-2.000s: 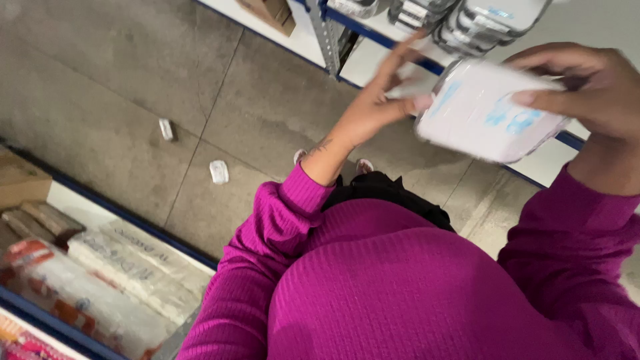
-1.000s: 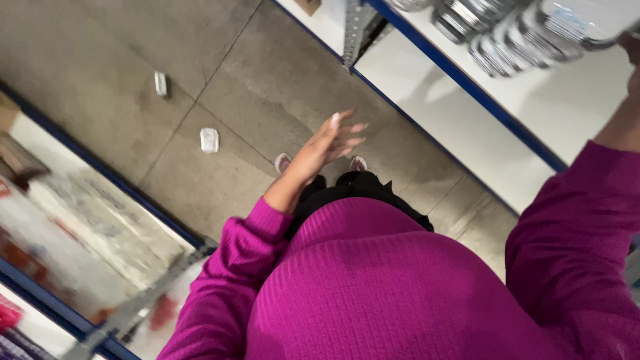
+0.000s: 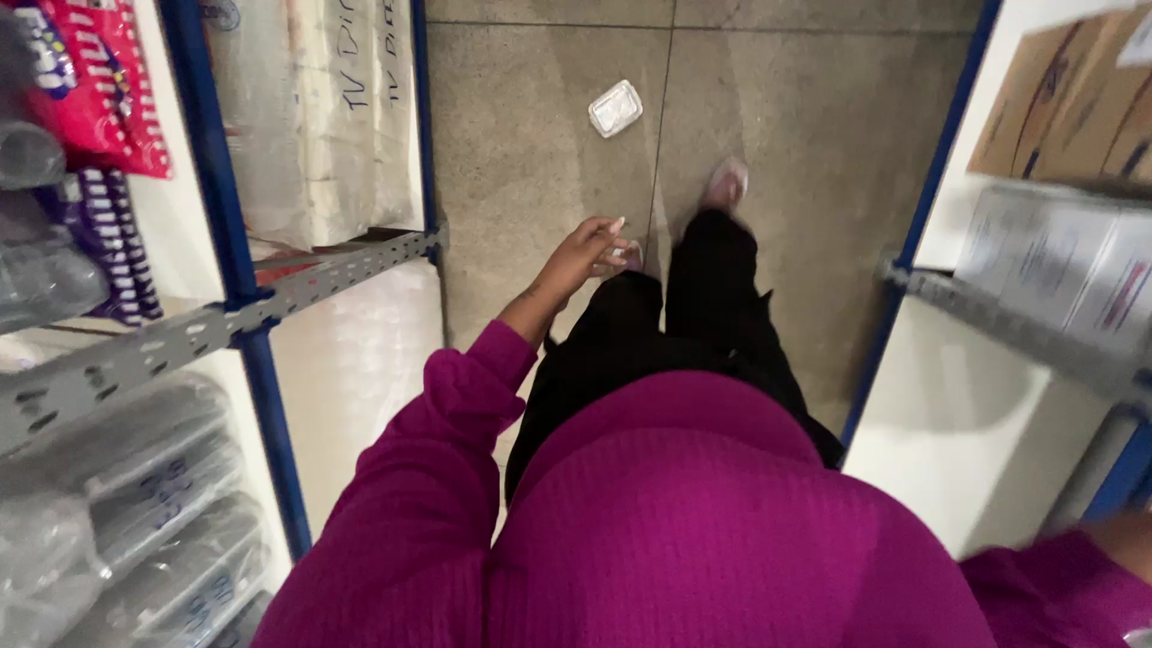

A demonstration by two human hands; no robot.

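My left hand (image 3: 587, 256) hangs over the aisle, fingers loosely bent and apart, with nothing in it. Beyond it on the concrete floor lies a small pale rectangular container (image 3: 616, 109), beside a floor joint. Only the blurred edge of my right hand (image 3: 1125, 540) shows at the right border, near the right-hand shelving; its fingers are out of frame.
Shelving with a blue edge (image 3: 270, 423) and grey perforated uprights (image 3: 135, 360) runs along the left, holding plastic-wrapped packs (image 3: 153, 504) and red printed bags (image 3: 108, 90). At right, another rack holds cardboard boxes (image 3: 1053, 108) and white boxes (image 3: 1035, 256).
Two seconds ago both hands were at a white-lidded pack beside the shelf; my left hand has since left it. The view has swung along the aisle, and my feet are now apart in a step.
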